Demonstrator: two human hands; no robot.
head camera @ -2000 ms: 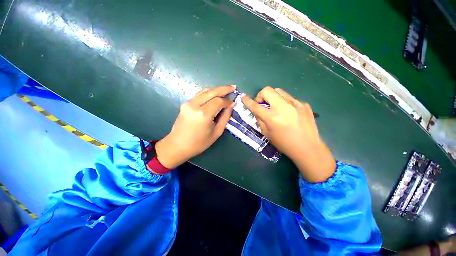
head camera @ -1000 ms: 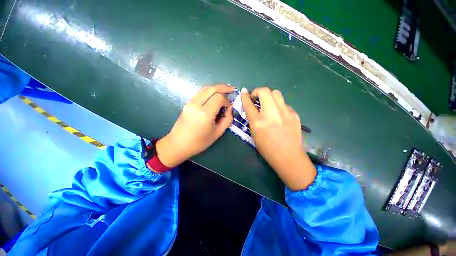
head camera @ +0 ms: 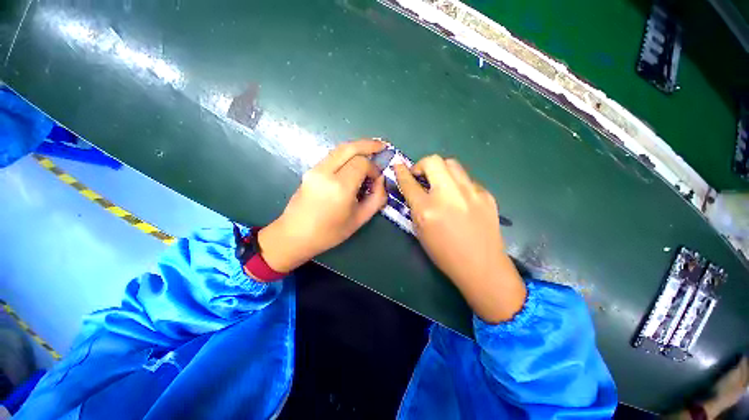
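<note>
A phone unit (head camera: 397, 215) lies slanted on the dark green bench, its lower right part hidden under my right hand. My left hand (head camera: 335, 195) grips its upper left end and edge between fingers and thumb. My right hand (head camera: 450, 215) is over the unit, its index fingertip on the pale area near the upper end. A thin dark tool (head camera: 505, 221) sticks out behind the right hand's fingers; its front part is hidden. Any small part between the fingertips is too small to tell.
Two waiting units (head camera: 678, 303) lie side by side on the bench (head camera: 312, 74) at the right. Beyond the worn whitish rail (head camera: 567, 80), a unit (head camera: 659, 47) lies on the green conveyor, and another shows at the right edge. Another person's hand (head camera: 727, 392) shows at bottom right.
My right hand has moved left and down over the unit, covering its lower end, and the tool now shows behind it. The conveyor unit has shifted left. The other person's hand has come further in.
</note>
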